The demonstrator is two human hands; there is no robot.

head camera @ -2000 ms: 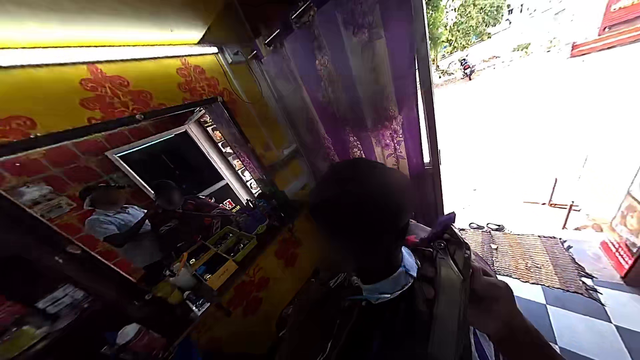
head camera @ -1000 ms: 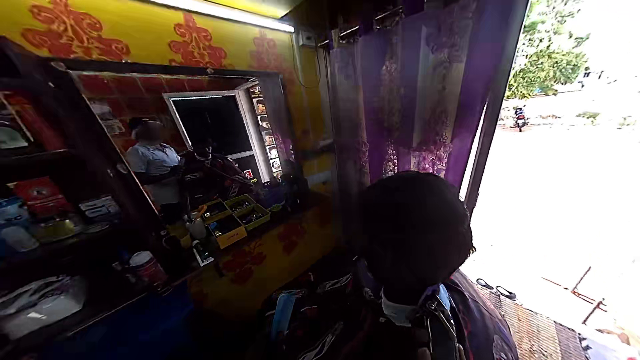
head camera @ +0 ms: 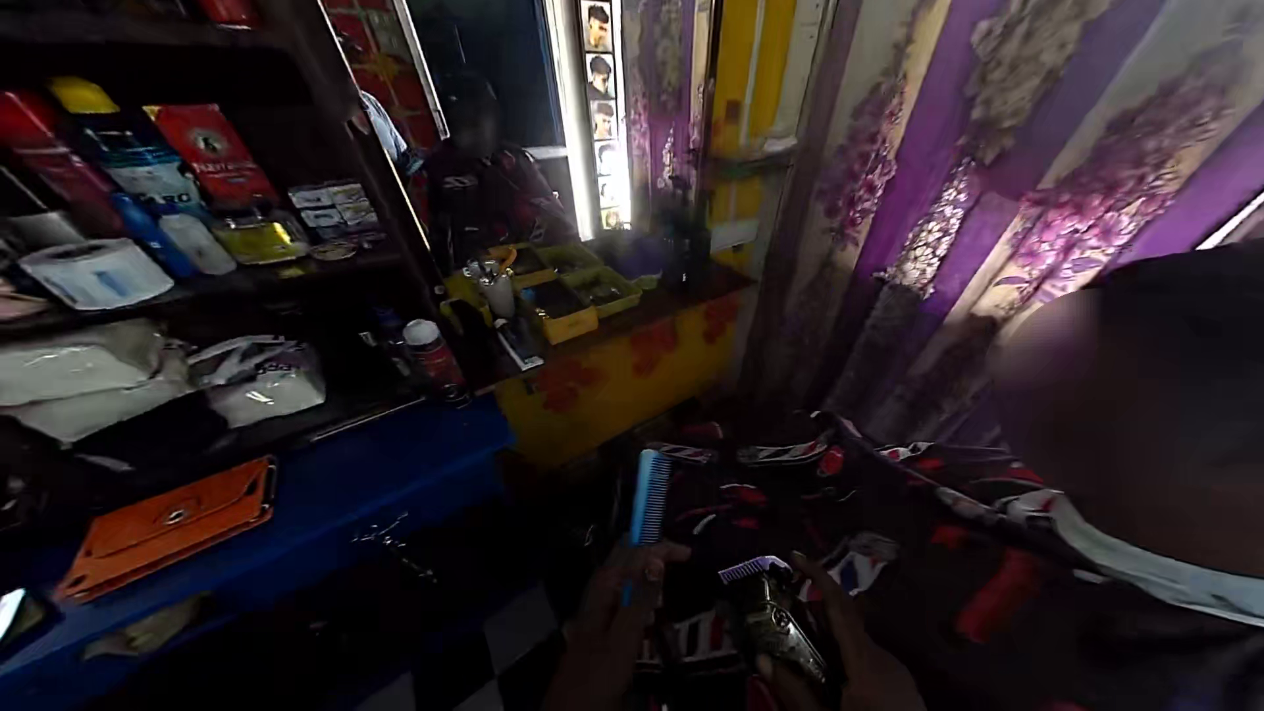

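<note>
Low in the centre of the head view, my left hand (head camera: 624, 602) holds a blue comb (head camera: 649, 499), its teeth facing right. Just right of it, my right hand (head camera: 854, 632) is closed around a metallic hair clipper (head camera: 780, 622) with a purple-edged guard at its head, which points up and left. Both tools are over or before a dark barber's cape (head camera: 889, 513) with red and white patterns, worn by a seated person at the right. A pale neck strip (head camera: 1136, 563) circles that person's neck. The lower parts of both hands are dim.
Yellow-green trays (head camera: 568, 321) and a cup of tools (head camera: 497, 288) stand on the counter below a mirror. Bottles and boxes fill the left shelf, above a blue ledge bearing an orange case (head camera: 178, 523). A purple floral curtain (head camera: 948, 178) hangs behind the seated person.
The view has swung left and down. The clipper, at the back of the person's head two seconds ago, is now low in front of me beside the comb.
</note>
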